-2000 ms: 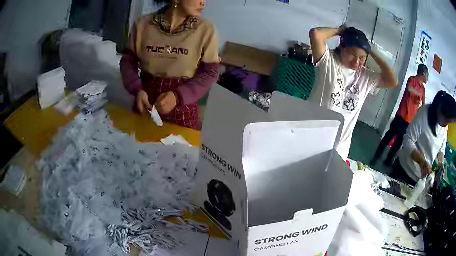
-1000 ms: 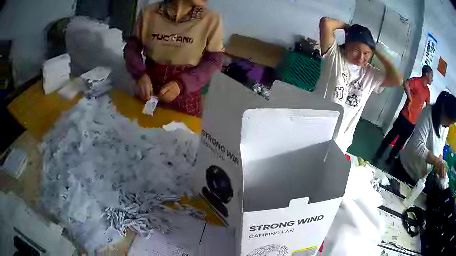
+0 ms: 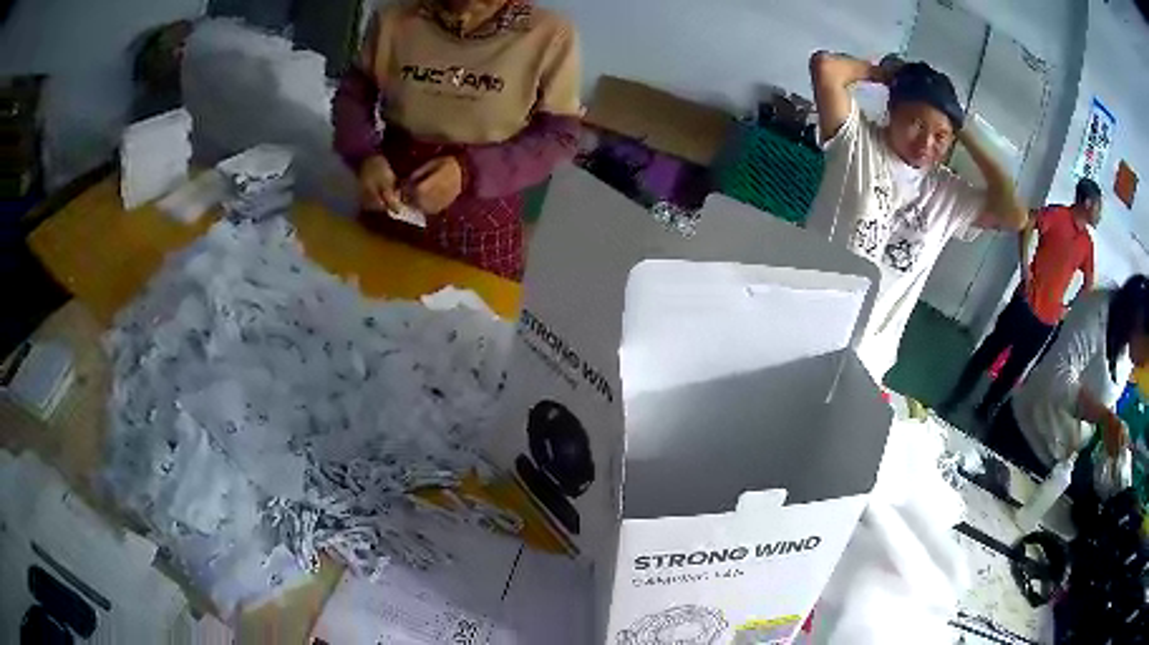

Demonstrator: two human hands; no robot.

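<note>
Neither of my hands is in view. A big crinkled heap of bagged cables (image 3: 240, 391) lies in front of me, left of centre. Loose white USB cables (image 3: 359, 510) lie at its near edge. An upright "STRONG WIND" colour box (image 3: 725, 567) stands open at the right, its flaps raised and the inside visible. A flat white carton with small print (image 3: 403, 611) lies at the bottom centre, cut off by the edge. Flat colour boxes with a black fan picture (image 3: 76, 554) lie at the lower left.
A small stack of plastic bags (image 3: 40, 376) lies at the left edge. A yellow surface (image 3: 359, 258) runs behind the heap, with stacked white papers (image 3: 258, 176). A co-worker (image 3: 460, 114) stands across it, holding a small white item. White plastic (image 3: 901, 517) lies right of the box. Others stand farther right.
The view has shifted a little, and more of the flat boxes shows at the lower left. The co-worker's hands and small white item have moved. A far-right person has bent lower.
</note>
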